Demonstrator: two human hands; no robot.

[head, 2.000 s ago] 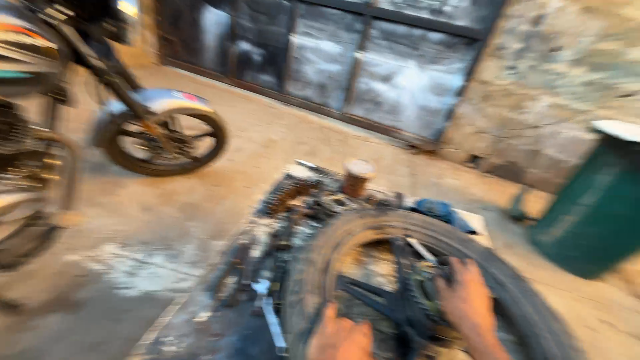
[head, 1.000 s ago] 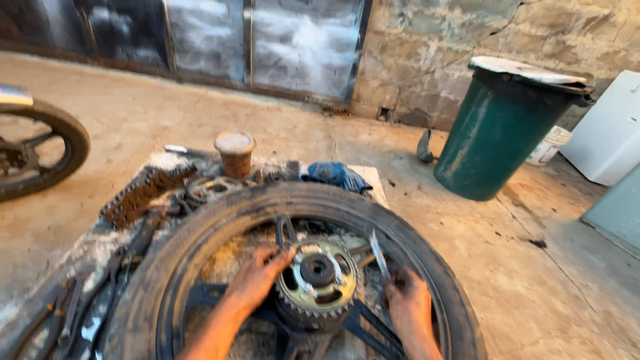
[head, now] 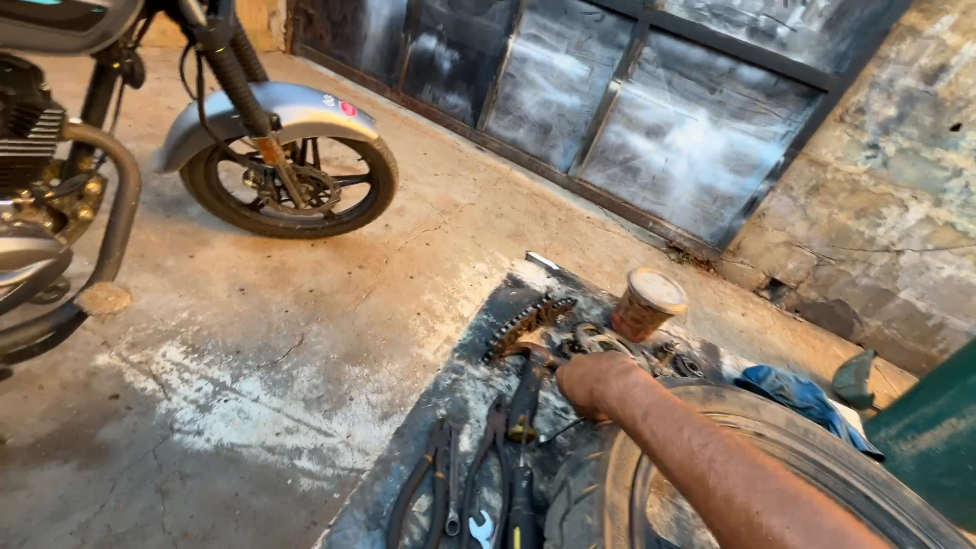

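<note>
My right hand (head: 596, 383) reaches over the wheel onto the work surface, back of the hand up. Its fingers curl down beside the rusty head of a hammer (head: 534, 352); whether they grip anything is hidden. The hammer's dark handle points toward me. Below the hand a thin metal rod (head: 563, 431) shows. My forearm crosses the motorcycle wheel with its tyre (head: 583, 484). Pliers (head: 488, 450), a second pair of pliers (head: 419, 476), a wrench (head: 453, 488) and an open-end wrench (head: 482, 528) lie to the left. My left hand is out of view.
A drive chain (head: 526, 324), a rusty can (head: 648, 303) and metal parts (head: 679, 360) lie beyond the hand. A blue cloth (head: 793, 396) sits past the tyre, near a green bin (head: 934, 435). A motorcycle's front wheel (head: 290, 183) stands on the floor at upper left.
My right hand has left the wheel's sprocket area and moved over to the tools beside the tyre. My left hand has gone out of view. The view has swung left.
</note>
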